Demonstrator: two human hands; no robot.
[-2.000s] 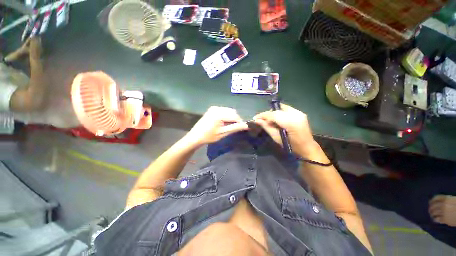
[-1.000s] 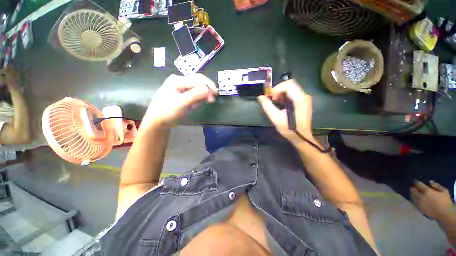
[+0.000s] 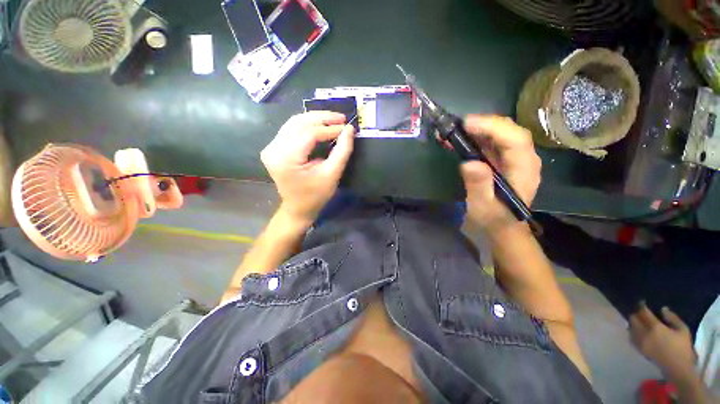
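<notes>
A white-edged phone unit (image 3: 395, 112) lies on the dark green bench in front of me. My left hand (image 3: 312, 158) is at its left end, thumb and fingers pinched at a dark display module (image 3: 331, 104) that lies over that end. A small yellow strip shows at the unit's middle. My right hand (image 3: 505, 158) holds a black soldering iron (image 3: 474, 150) like a pen, its thin metal tip pointing up and left, above the unit's right end. A second open unit (image 3: 272, 63) with a dark screen piece (image 3: 246, 25) beside it lies further back left.
An orange fan (image 3: 67, 201) stands at the bench's left edge, a pale fan (image 3: 75, 33) behind it. A white slip (image 3: 202, 54) lies near the pale fan. A round brown holder of silvery bits (image 3: 580, 102) stands right. Another person's hand (image 3: 659, 335) shows lower right.
My right hand has left the unit's right end and now holds the iron with its tip raised. My left hand has moved right, onto the display module at the unit's left end. The camera view has shifted.
</notes>
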